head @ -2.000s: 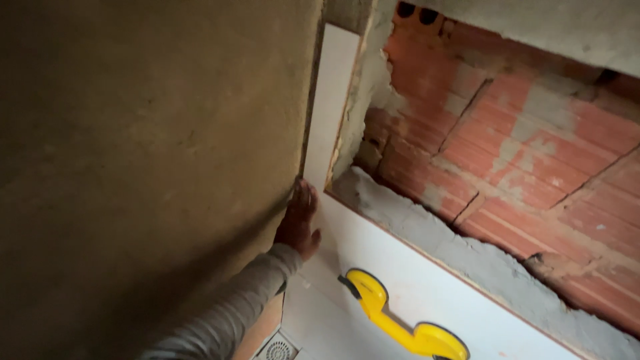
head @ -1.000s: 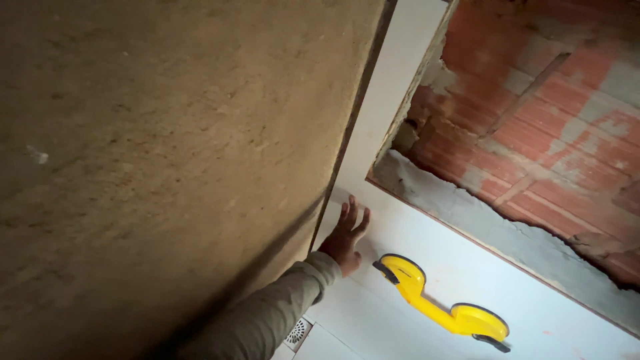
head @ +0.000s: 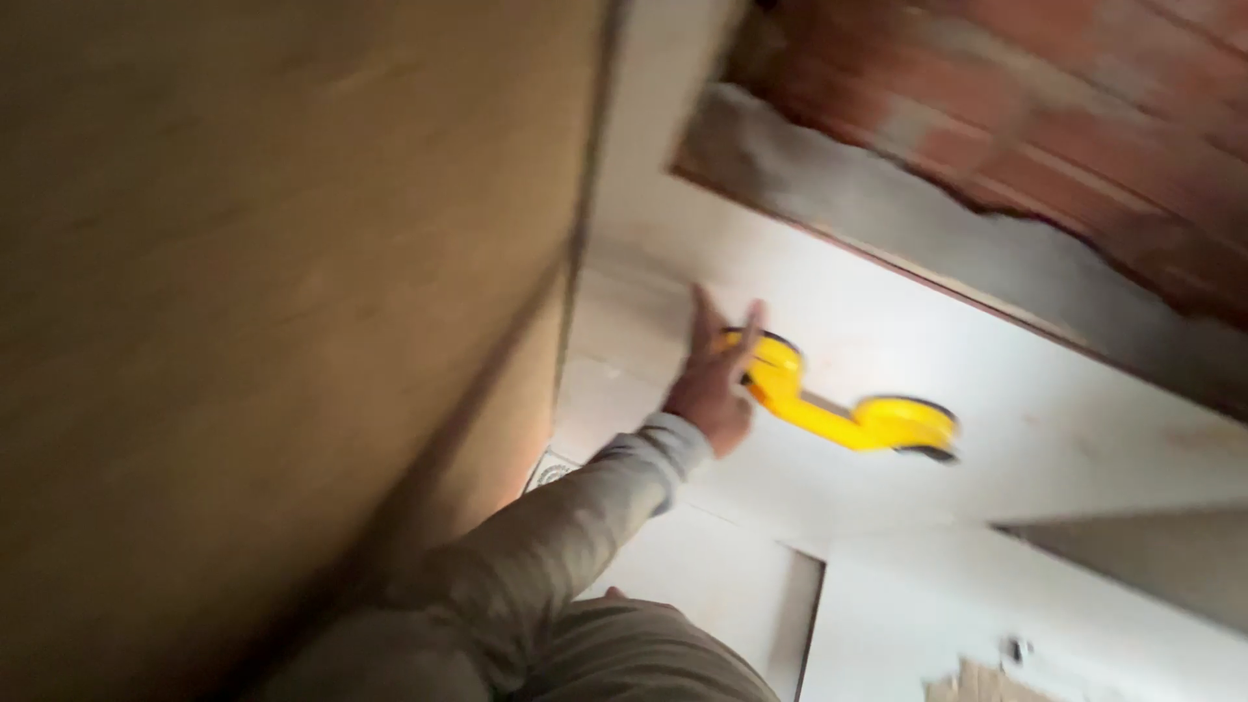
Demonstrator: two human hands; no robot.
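Observation:
My left hand [head: 717, 390] reaches up from the lower middle in a long grey sleeve, fingers apart. It overlaps the left cup of a yellow double suction-cup lifter [head: 829, 421] with black rims and levers; whether it touches the cup, I cannot tell in the blur. The lifter sits on a large white tile panel [head: 975, 351], below the panel's cut upper edge. My right hand is not plainly seen; a fold of grey cloth [head: 643, 643] fills the bottom middle.
A rough brown plastered wall [head: 292, 244] rises close on the left. Behind the panel's edge is a grey mortar ledge [head: 877, 195] and exposed red hollow brick [head: 1053, 107]. A round floor drain [head: 554, 472] lies low beside the wall. At bottom right is a broken patch [head: 985, 682].
My left hand has left the strip along the wall corner and moved right, to the lifter's left cup. The view has shifted, showing more of the lower right.

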